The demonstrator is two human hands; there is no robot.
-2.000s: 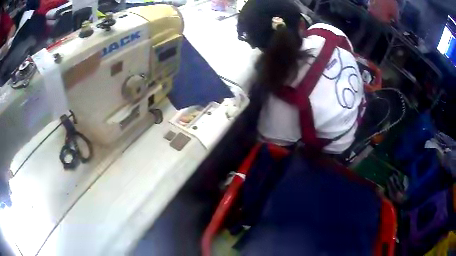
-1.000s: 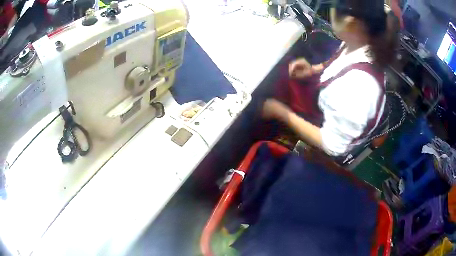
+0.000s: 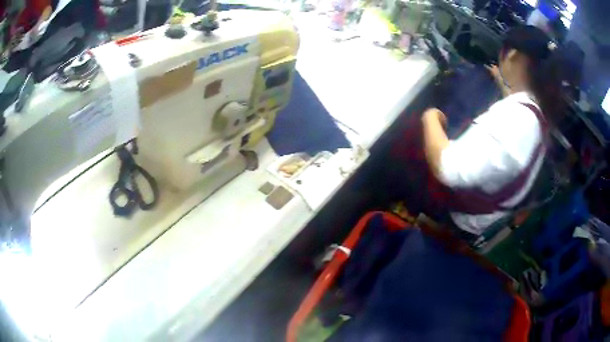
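Neither of my hands is in the picture. The cream sewing machine (image 3: 167,113) with blue JACK lettering stands on the white table (image 3: 200,267) at the left. Black-handled scissors (image 3: 134,187) hang against its arm. The control panel (image 3: 275,79) is at the machine's right end. A dark blue fabric piece (image 3: 304,117) lies on the table behind the machine head. The needle area is out of view or lost in the white glare at the lower left.
A red-rimmed basket (image 3: 314,294) holds dark blue fabric (image 3: 435,294) beside the table. A seated person (image 3: 495,147) in a white shirt is beyond it, with dark cloth near the hands. A small parts tray (image 3: 292,165) sits near the table edge. Blue and purple crates (image 3: 568,267) stand at the right.
The view has shifted, so the machine and basket sit further right and slightly lower. The other person has turned from back view towards the table and now has dark cloth near the raised hands.
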